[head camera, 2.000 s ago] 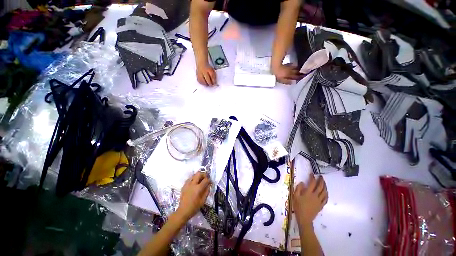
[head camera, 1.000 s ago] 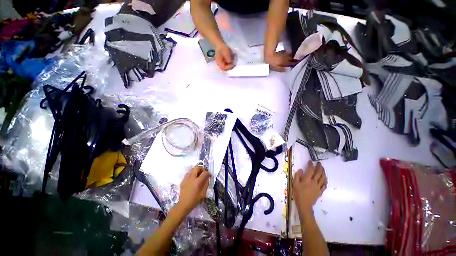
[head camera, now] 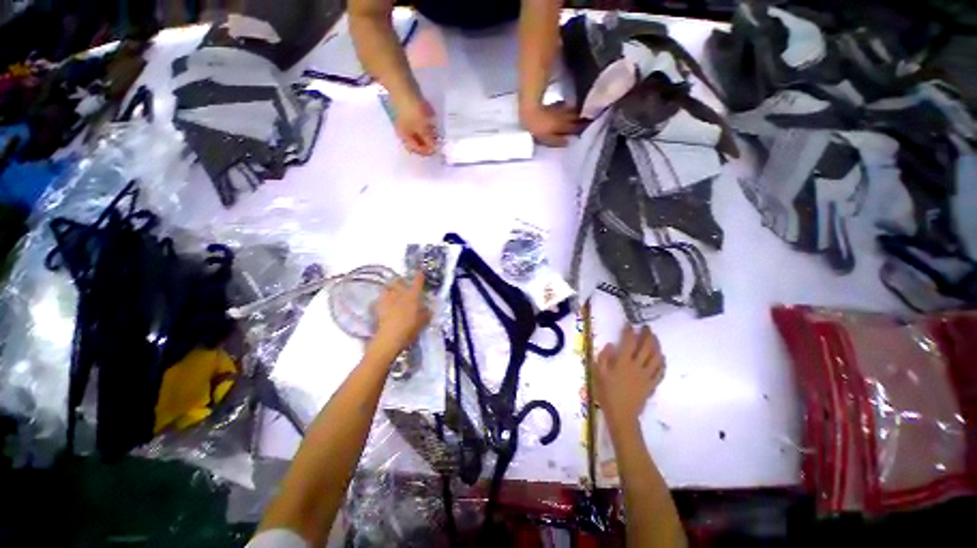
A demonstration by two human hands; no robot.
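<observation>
My left hand (head camera: pixel 402 310) is at the table centre, with a finger extended to a small clear bag with dark contents (head camera: pixel 426 260); whether it grips the bag is unclear. A coil of pale cord (head camera: pixel 351 302) lies beside and partly behind this hand, on white paper (head camera: pixel 305 359). Black hangers (head camera: pixel 493 353) lie just right of the hand. Another small clear bag (head camera: pixel 522 253) lies above them. My right hand (head camera: pixel 629 369) rests on the white table with fingers spread, holding nothing.
A person's hands (head camera: pixel 549 123) are across the table by a white pad (head camera: pixel 487 148). Striped knit pieces (head camera: pixel 654 214) lie at the right, more (head camera: pixel 241 107) at upper left. Black hangers (head camera: pixel 118 321) pile on clear plastic at left with a yellow item (head camera: pixel 195 391). Red-edged packs (head camera: pixel 889 401) lie right.
My left hand has moved up from the table's near part to the small bag and cord coil. My right hand stays flat. The view has shifted, so the scene sits further left.
</observation>
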